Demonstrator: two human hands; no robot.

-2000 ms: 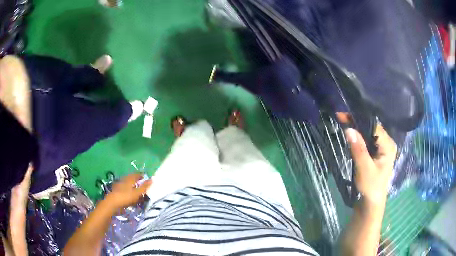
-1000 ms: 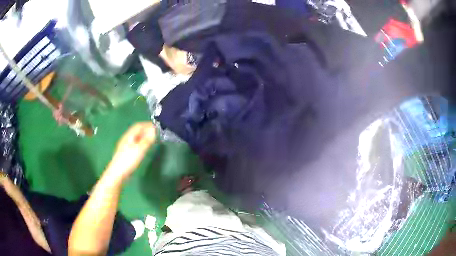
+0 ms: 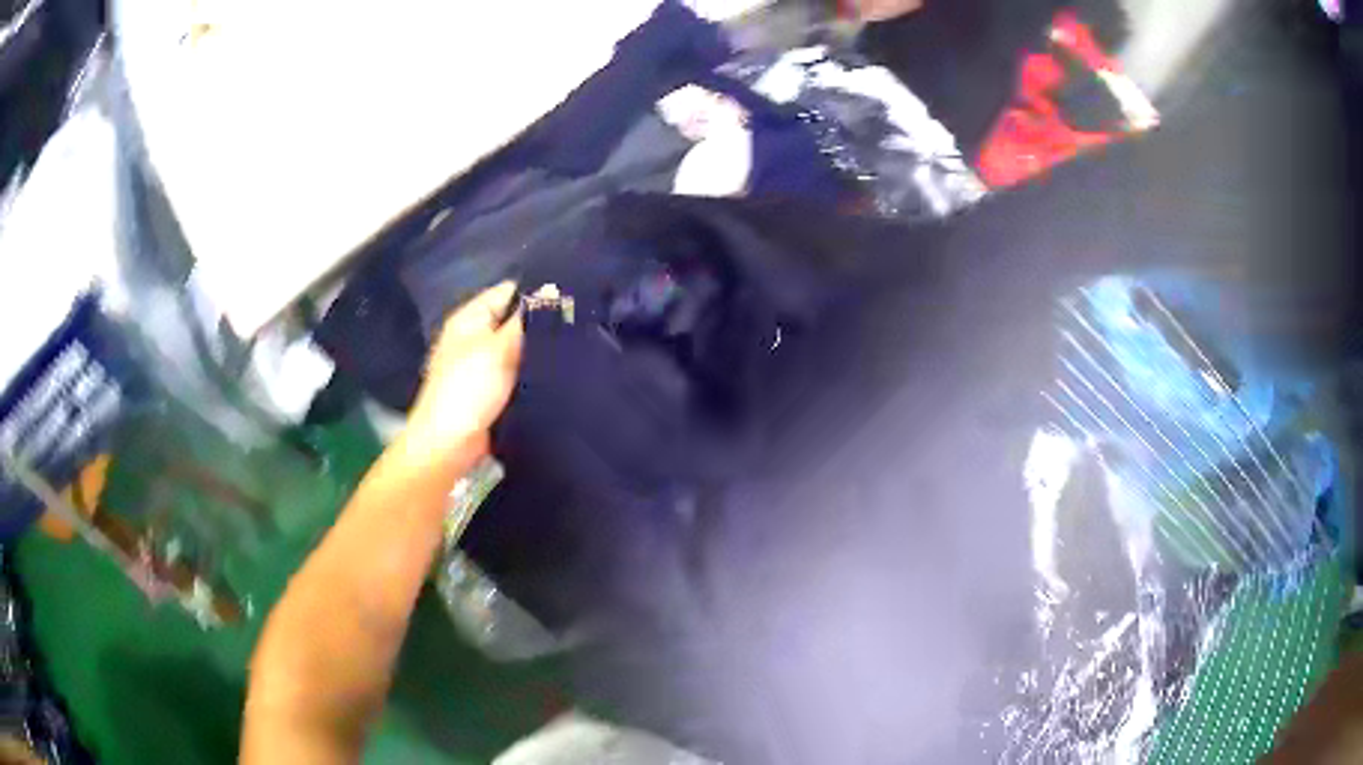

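Observation:
A large dark garment [image 3: 882, 404] fills the middle and right of the view, its collar opening towards me. My left hand [image 3: 481, 359] is at its left edge, fingers closed on the dark cloth; blur hides the exact grip. A small pale label or tag [image 3: 550, 304] shows just right of my fingertips. My right hand is not in view. A clear shiny bag [image 3: 1099, 598] lies over dark cloth at the lower right.
A white table [image 3: 374, 135] is at the upper left, with a pale cloth [image 3: 715, 142] near its right end. A red garment [image 3: 1046, 112] is at the upper right. Blue sacks [image 3: 1181, 374] show behind wire basket bars [image 3: 1256, 471]. A blue crate [image 3: 68, 389] is at the left.
The dark garment has come up and spread across the view. My left hand has moved from low at the left up to the garment's edge. My right hand, seen earlier at the basket, has gone out of sight.

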